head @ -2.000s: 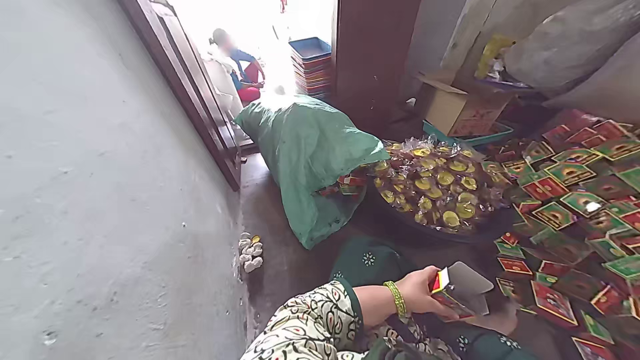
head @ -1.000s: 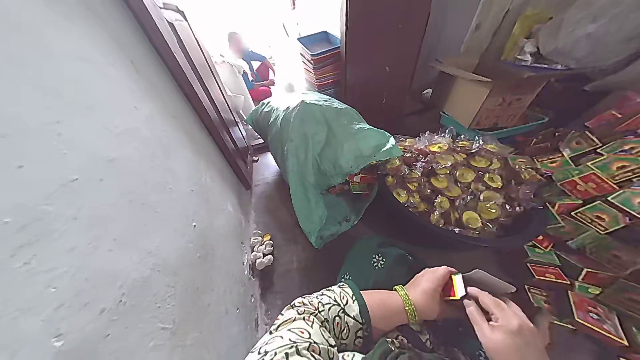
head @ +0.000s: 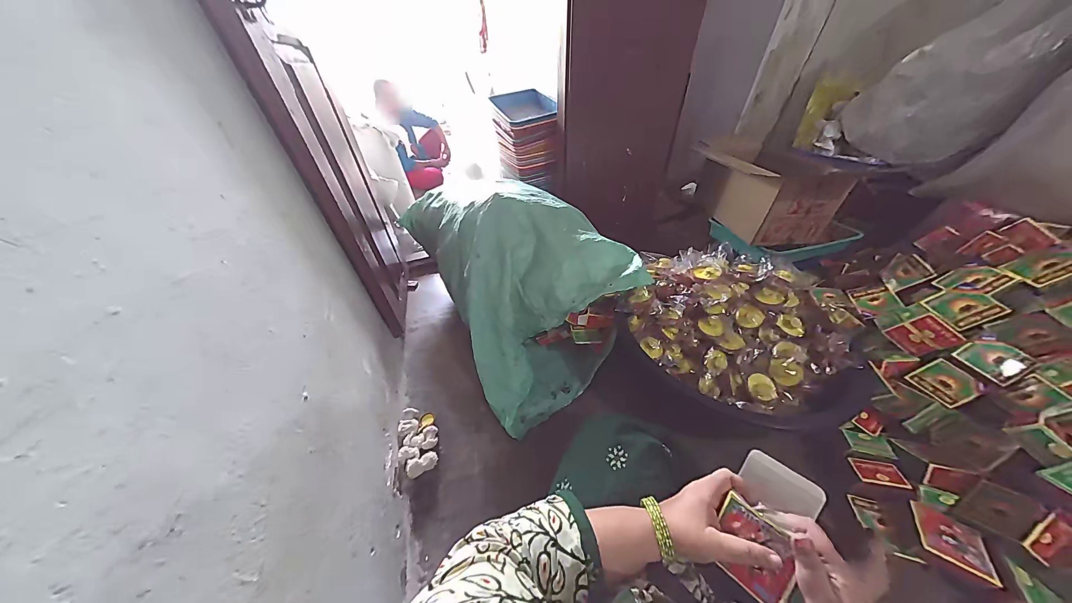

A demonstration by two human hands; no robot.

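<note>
My left hand (head: 708, 519), with green bangles at the wrist, grips a small red and green printed carton (head: 758, 548) at the bottom right. Against the carton's near side lie the fingers of my right hand (head: 825, 561), partly blurred at the frame's lower edge. A pale flap (head: 783, 486) stands up behind the carton. Beyond my hands, a dark round tub (head: 737, 410) holds many clear-wrapped items with yellow round parts (head: 749, 316). Many flat red and green cartons (head: 946, 381) are spread on the right.
A green sack (head: 528, 260) with cartons at its mouth lies left of the tub. Small whitish lumps (head: 417, 444) lie by the wall. Farther back are an open cardboard box (head: 770, 201) in a teal tray (head: 837, 243), stacked trays (head: 526, 134) and a seated person (head: 414, 138) at the doorway.
My right hand, not plainly seen two seconds ago, has come to the carton in my left hand. The carton has turned, so its printed face now shows.
</note>
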